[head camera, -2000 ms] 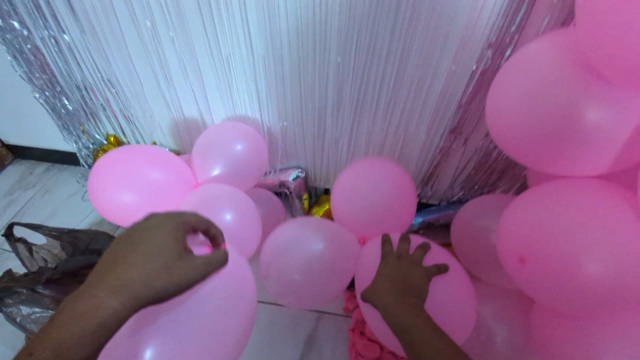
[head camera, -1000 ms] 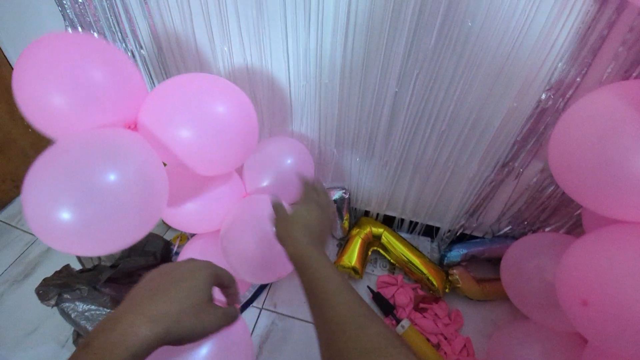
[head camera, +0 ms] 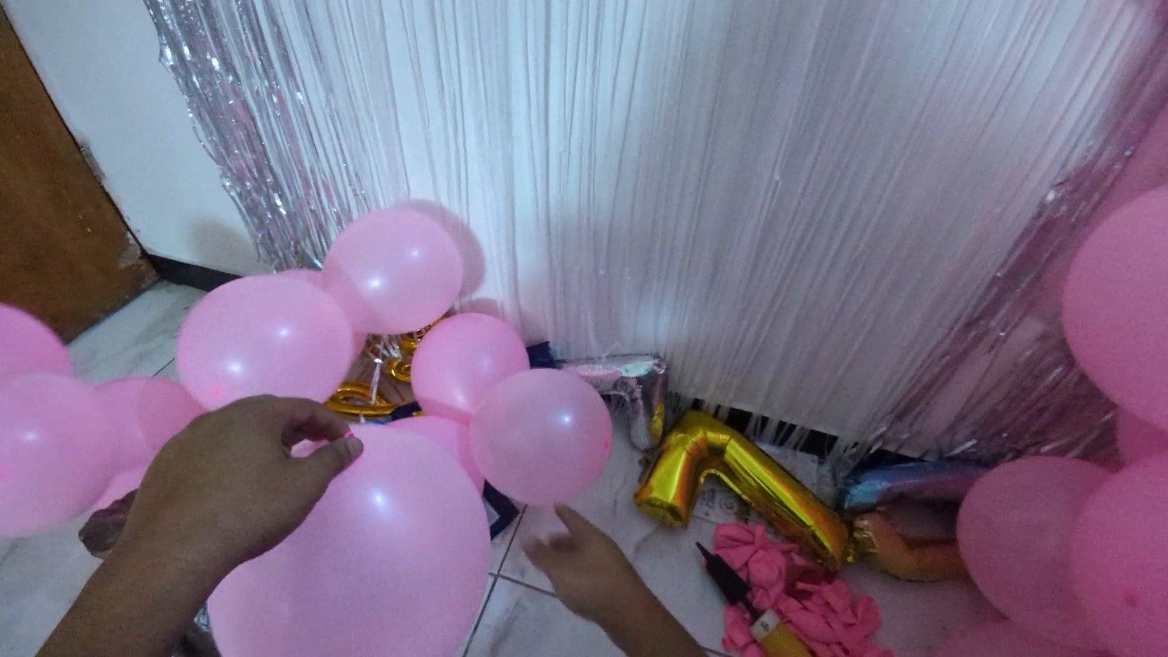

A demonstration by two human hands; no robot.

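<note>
My left hand [head camera: 246, 484] pinches the knot of a large pink balloon [head camera: 365, 557], which hangs below its thumb and fingers. Close to the lower side of a smaller pink balloon [head camera: 541, 436] is my right hand [head camera: 584, 561], blurred, with a finger extended and nothing visible in it. That small balloon rests against another pink balloon [head camera: 470, 363]. Behind my left hand are a wide pink balloon [head camera: 265, 338] and a round one [head camera: 394, 269]. More pink balloons [head camera: 46, 456] cluster at the left edge.
Silver and white fringe curtains [head camera: 639, 182] hang along the wall. On the tiled floor lie a gold foil balloon [head camera: 757, 484], deflated pink balloons [head camera: 812, 593] and a hand pump [head camera: 730, 579] with a black nozzle. Inflated pink balloons [head camera: 1031, 538] stand at the right, a brown door [head camera: 55, 182] at the left.
My right hand has left the large pink balloon at the right that it touched two seconds ago and is now beside the small balloons. The balloon clusters near my left hand have shifted. The view has moved.
</note>
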